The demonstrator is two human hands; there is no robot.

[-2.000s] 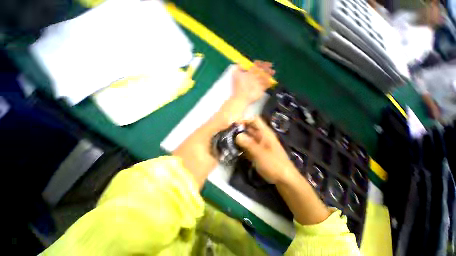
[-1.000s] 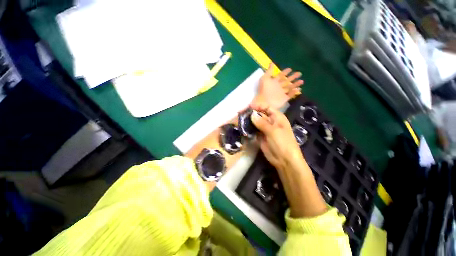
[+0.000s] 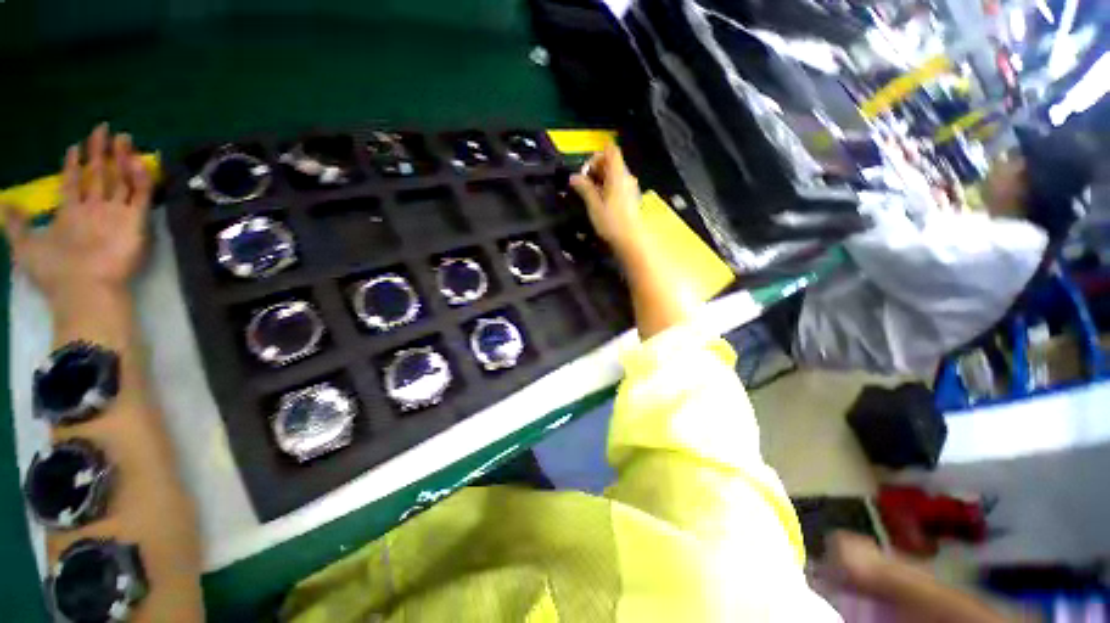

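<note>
My left hand (image 3: 91, 225) lies palm up at the left with its fingers apart and empty. Three round watch heads rest in a row along that forearm, the nearest to the wrist (image 3: 76, 382) dark-faced like the others. The black foam tray (image 3: 429, 217) lies to the right, with round watch heads such as a bright silvery one (image 3: 314, 421) in many pockets and several pockets empty. My right hand (image 3: 601, 185) is at the tray's far right end, fingers bent together at a corner pocket; whether they hold a watch cannot be told.
A white sheet (image 3: 183, 365) lies under the tray and forearm. A yellow card (image 3: 679, 250) is at the tray's right end. Plastic-wrapped black stacks (image 3: 755, 134) stand beyond it. A person in a pale coat (image 3: 919, 286) is at the right; another arm (image 3: 895, 584) shows at lower right.
The view has swung right. My right hand has left the watches on my left forearm and moved to the tray's far end. Three watches now lie uncovered on the forearm.
</note>
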